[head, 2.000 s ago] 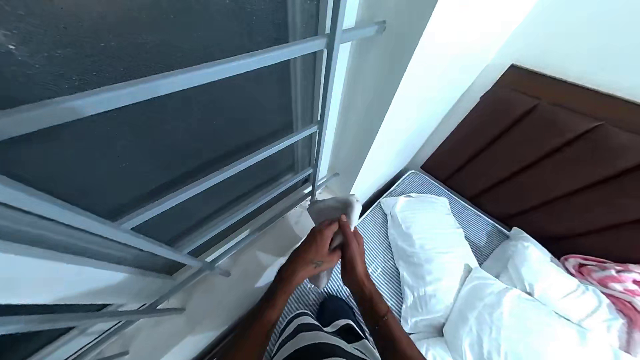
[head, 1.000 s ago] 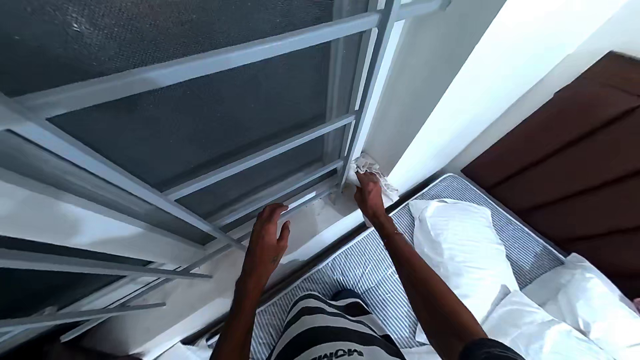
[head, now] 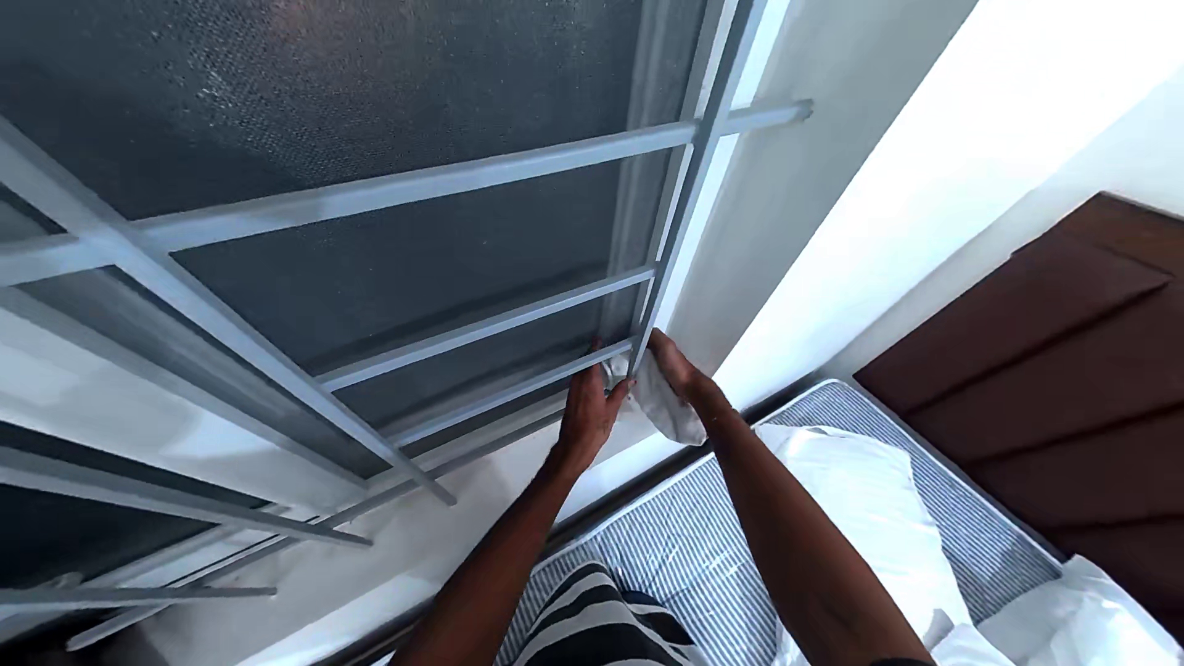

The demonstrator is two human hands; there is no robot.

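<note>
A white cloth (head: 668, 404) hangs at the lower right corner of the window, around the upright bar (head: 689, 185) of a grey metal grille. My right hand (head: 680, 368) is on the cloth at the right of this bar, its fingertips partly hidden behind the bar. On the bar's left, my left hand (head: 592, 407) reaches to the lowest crossbar (head: 518, 388), thumb and fingers apart, with a bit of the cloth between the two hands. Whether the left fingers grip the cloth cannot be told. Behind the grille is dark textured window glass (head: 416, 259).
Below the window runs a white sill (head: 490, 481). A striped mattress (head: 684, 527) with white pillows (head: 860, 518) lies below and to the right, against a dark brown padded headboard (head: 1036, 370). Free bar ends (head: 444, 495) stick out at the lower left.
My left hand, apart from the cloth one second ago, has moved right to the grille corner beside it. The cloth, earlier bunched in my right hand, now hangs down more.
</note>
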